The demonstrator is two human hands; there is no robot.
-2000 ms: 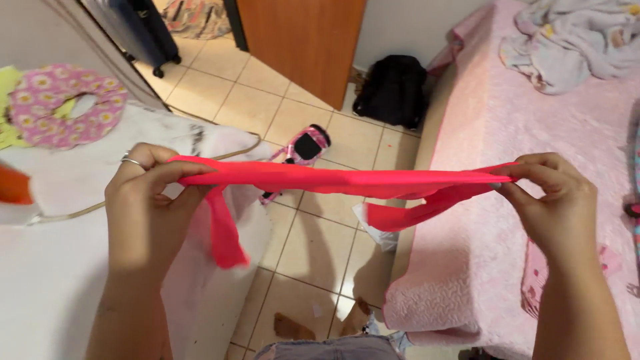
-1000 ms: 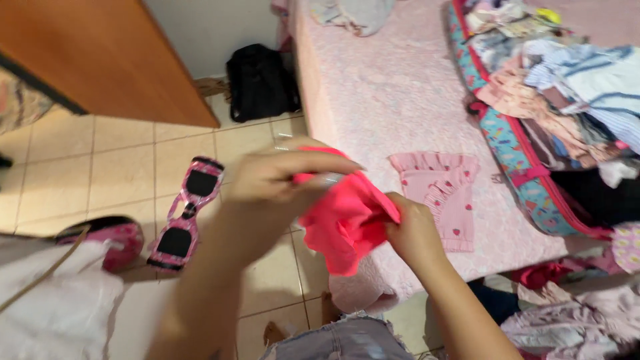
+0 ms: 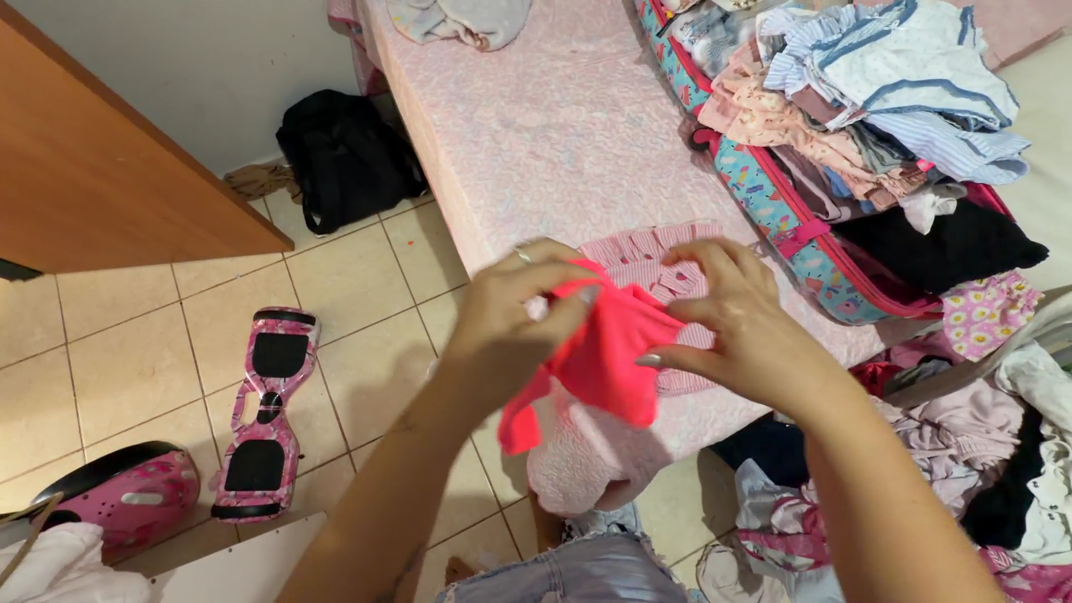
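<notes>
A bright pink-red fabric garment (image 3: 607,356) hangs bunched between my hands, above the near corner of the bed. My left hand (image 3: 523,314) pinches its upper left part between thumb and fingers. My right hand (image 3: 729,322) is at its right side, fingers spread and curved, the thumb at the cloth; whether it grips is unclear. One narrow end of the cloth dangles at the lower left. Behind it, a pink striped ruffled garment (image 3: 691,280) lies flat on the pink bedcover (image 3: 519,142), partly hidden by my hands and the cloth.
An open patterned suitcase (image 3: 758,188) holds piled folded clothes (image 3: 904,92) on the bed's right. More clothes (image 3: 946,435) lie heaped below it. On the tiled floor are a pink hoverboard (image 3: 270,410), a pink helmet (image 3: 134,494) and a black bag (image 3: 343,159). A wooden door (image 3: 117,159) stands at left.
The pink-red cloth was stretched wide between both hands two seconds ago; now it is gathered and the hands are closer together. The view has swung right, over the bed and suitcase.
</notes>
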